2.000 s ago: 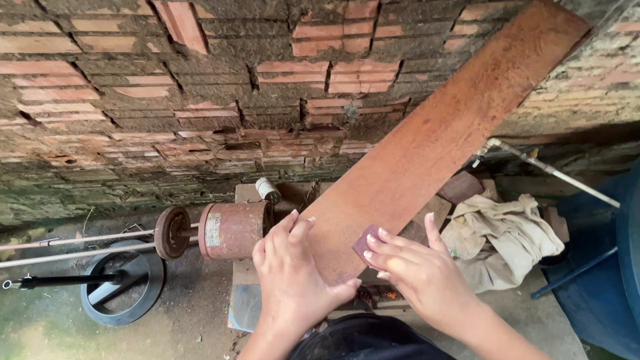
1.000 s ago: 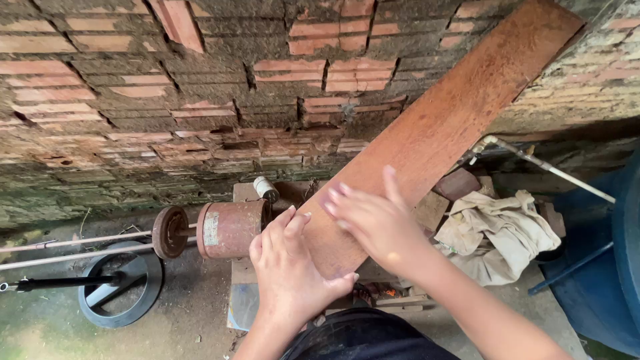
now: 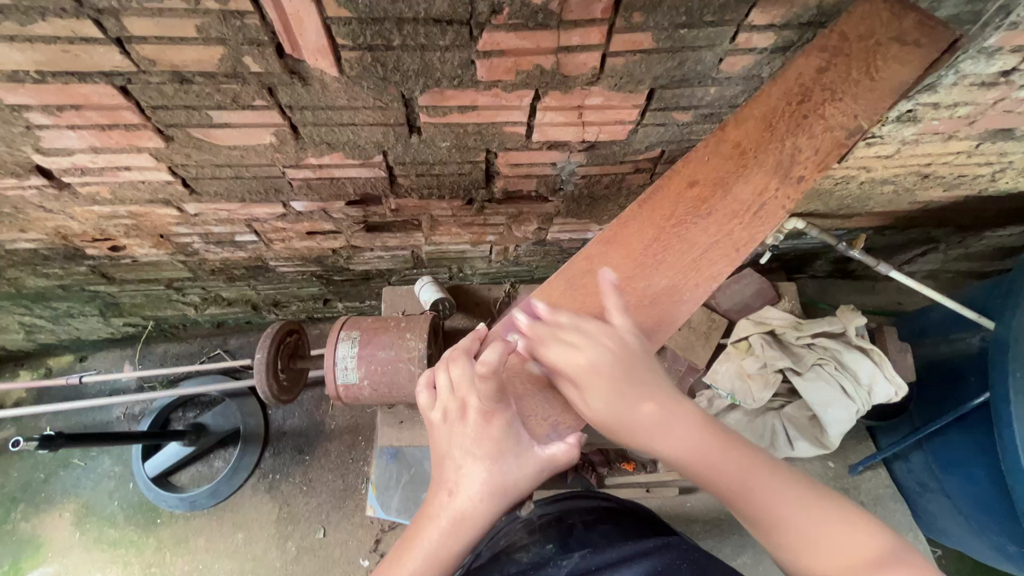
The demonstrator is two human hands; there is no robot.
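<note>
A long reddish-brown wooden board (image 3: 680, 216) slants from the lower middle up to the upper right, its far end near the brick wall. My left hand (image 3: 484, 400) grips the board's near end, fingers along the left edge and thumb at the end edge. My right hand (image 3: 592, 352) lies over the board just beside the left fingers, blurred, with its thumb raised. Under its fingertips a bit of a purplish sanding pad (image 3: 518, 316) shows against the board's left edge; most of the pad is hidden by the fingers.
A rusty motor (image 3: 384, 358) with a pulley wheel (image 3: 282, 362) stands left of my hands. Beyond it a black round base (image 3: 200, 444) lies on the floor. A beige cloth (image 3: 804, 376), a water pipe (image 3: 896, 272) and a blue tank (image 3: 952, 448) are at the right; a brick wall (image 3: 352, 160) rises behind.
My right hand has moved from the board's right side, where the purplish pad showed under its fingers, over toward the left edge near my left hand. The left hand keeps its place on the board.
</note>
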